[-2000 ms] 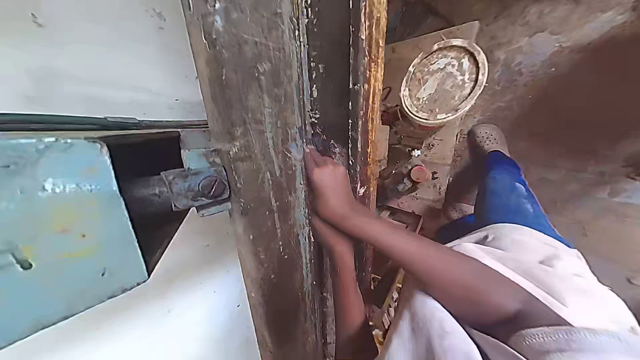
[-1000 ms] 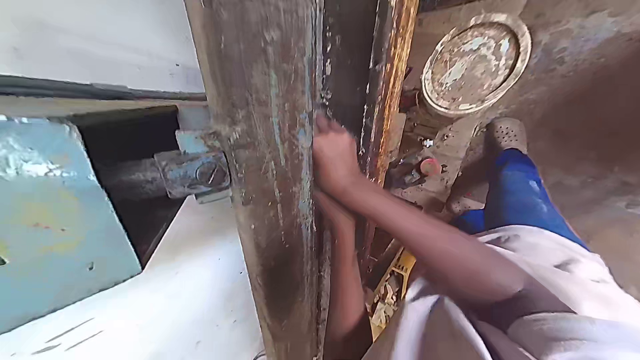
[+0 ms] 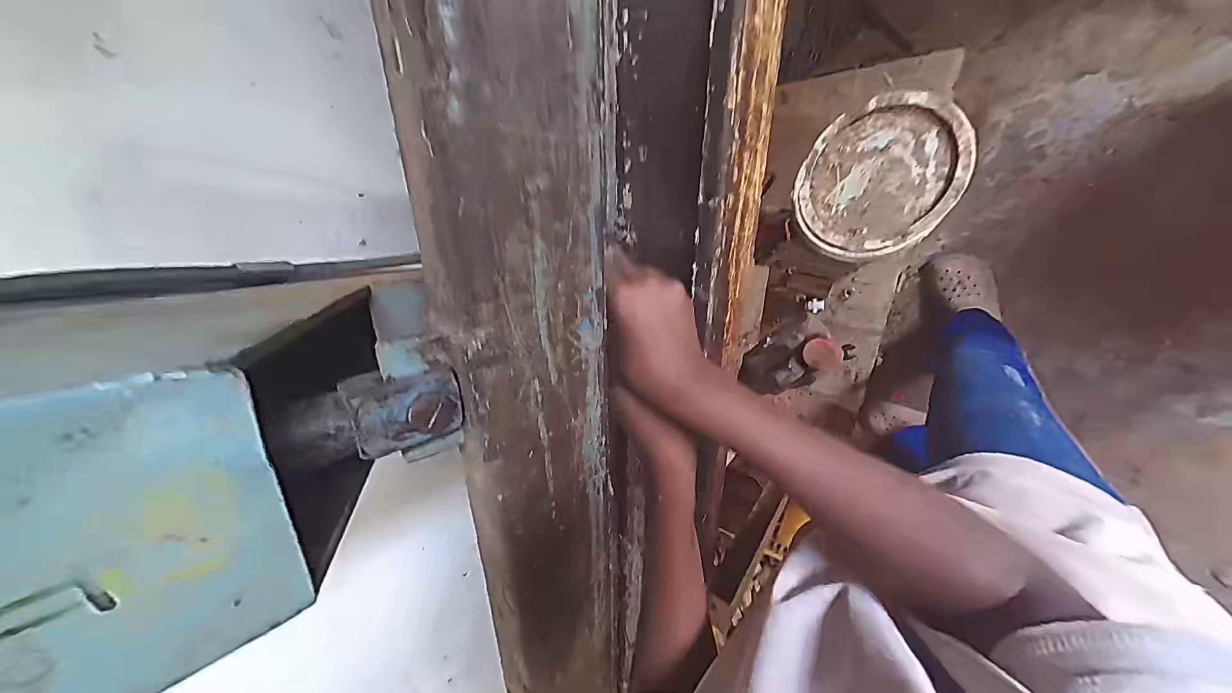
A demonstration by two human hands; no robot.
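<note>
A long dark beam (image 3: 520,289) with worn, chipped paint runs up the middle of the head view. My right hand (image 3: 656,322) is curled at its right edge, over a dark recess (image 3: 664,144). A small blurred tip shows by its fingers; whether it is a fingertip or a held thing is unclear. Just below, my left hand (image 3: 650,423) lies against the same edge, partly covered by the right hand and wrist, its fingers hidden. Left of the beam, a metal fitting with a bolt head (image 3: 428,412) joins a light blue metal part (image 3: 144,500).
White panels (image 3: 192,135) lie behind the blue part. A worn yellow-brown edge (image 3: 753,144) borders the recess. On the floor at right are a round, paint-stained lid (image 3: 881,178), a small red round thing (image 3: 821,352) and assorted clutter. My feet in perforated clogs (image 3: 962,281) stand nearby.
Both hands remain at the beam's right edge, the right above the left. The view has shifted slightly; nothing else has plainly changed.
</note>
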